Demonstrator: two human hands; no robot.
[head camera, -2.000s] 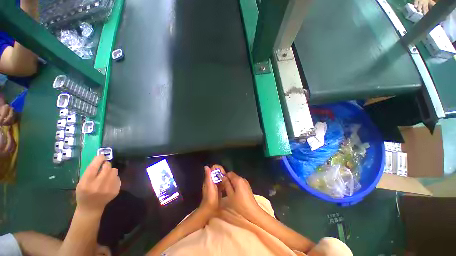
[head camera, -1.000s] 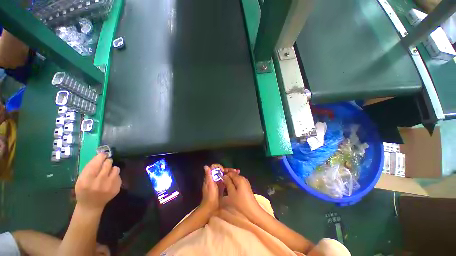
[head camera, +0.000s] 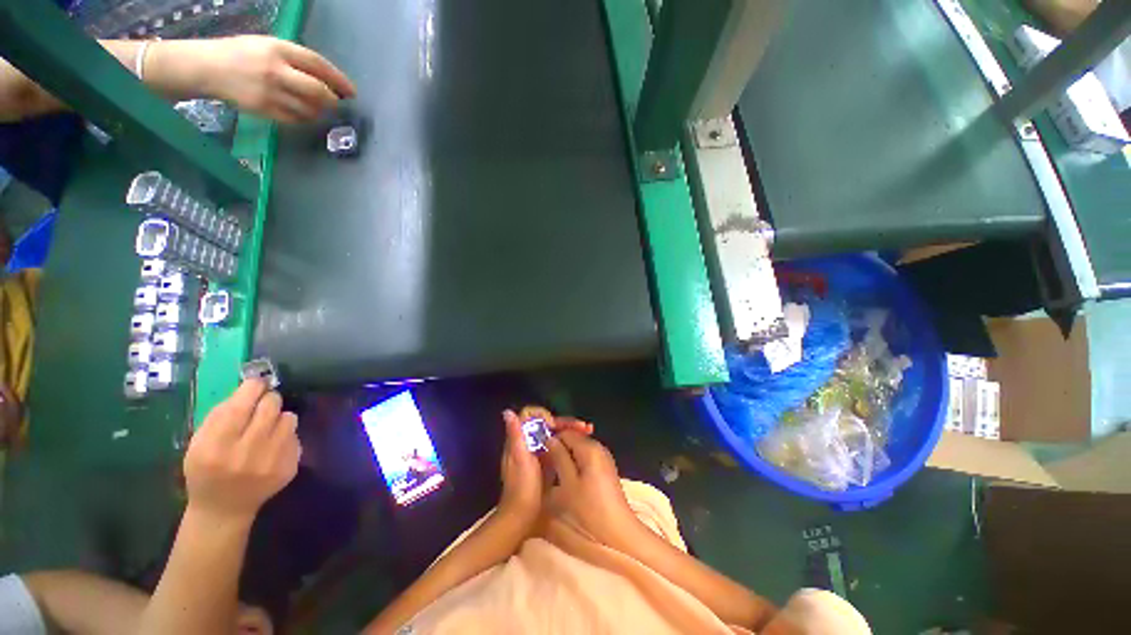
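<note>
My left hand (head camera: 520, 471) and my right hand (head camera: 581, 464) are together over my lap, below the belt end. They hold a small square watch case (head camera: 536, 434), silver-white with a dark centre. The left fingers are around its left side and the right fingers touch its right side. A lit smartphone (head camera: 402, 447) lies to the left of my hands, below the belt edge. Whether my right hand grips the case or a small part at it is hard to tell.
Another person's hand (head camera: 242, 449) holds a housing at the belt's left corner. Another hand (head camera: 279, 81) reaches over the belt (head camera: 521, 248) by a housing (head camera: 341, 140). Stacked housings (head camera: 186, 242) stand left of the rail (head camera: 227, 341). A blue bin (head camera: 856, 497) with plastic is right.
A person's hand has come in over the belt from the upper left, and the housing there now lies further right. My hands stay nearly in place around the watch case. The phone screen has changed.
</note>
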